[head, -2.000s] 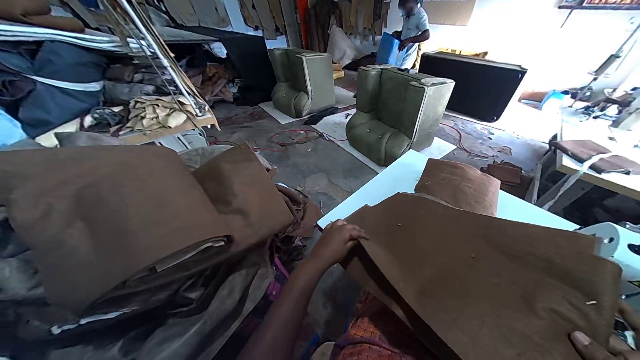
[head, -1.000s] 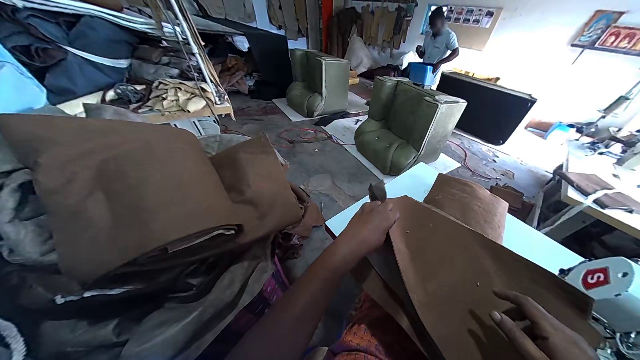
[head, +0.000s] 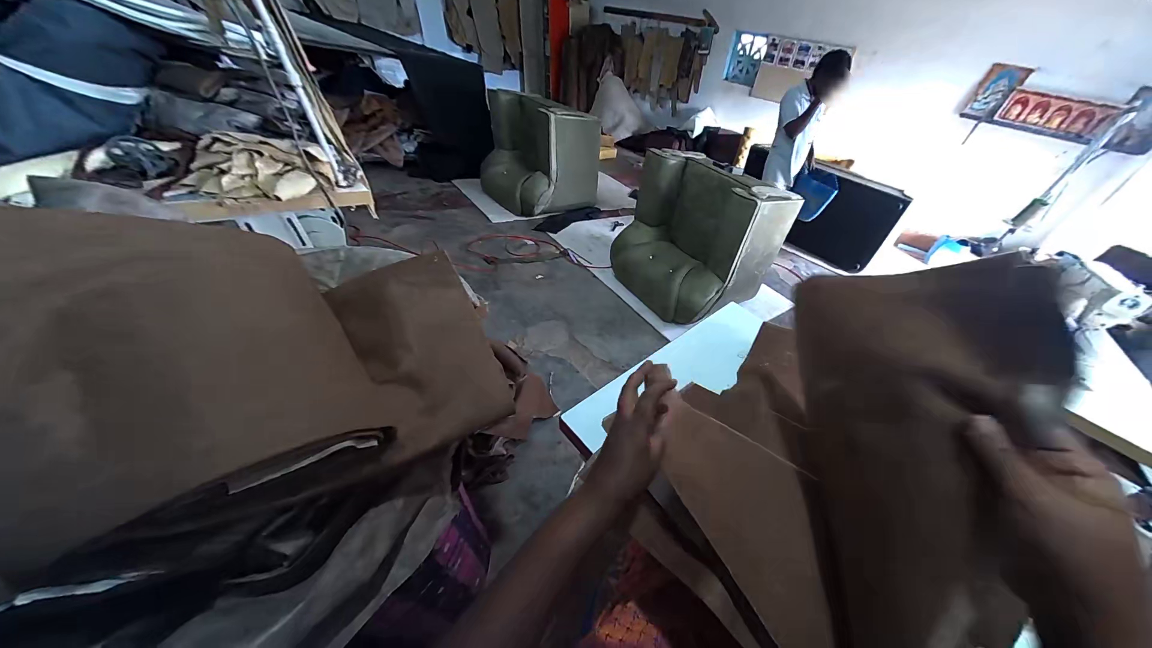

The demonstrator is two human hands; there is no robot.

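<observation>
Brown sheet material, leather or fabric, lies over the white tabletop (head: 693, 364) in front of me. My right hand (head: 1035, 504) grips a raised brown flap (head: 900, 396) at the right, blurred by motion, with its thumb on the near face. At the left edge of the flat brown piece (head: 738, 495) is my left hand (head: 643, 409), its fingers raised and bent; whether it pinches the edge cannot be told. A large folded brown piece (head: 162, 360) rests on a dark heap to my left.
Two green upholstered chair parts (head: 693, 238) stand on white sheets on the floor, near a red cable (head: 517, 247). A person (head: 796, 126) with a blue container (head: 815, 193) stands behind them. A shelf edge (head: 270, 205) with scraps is at left; a sewing machine (head: 1098, 292) is at right.
My right hand has lifted the right part of the brown material, which lay flat on the table before. The dark object at my left hand one second ago no longer shows there.
</observation>
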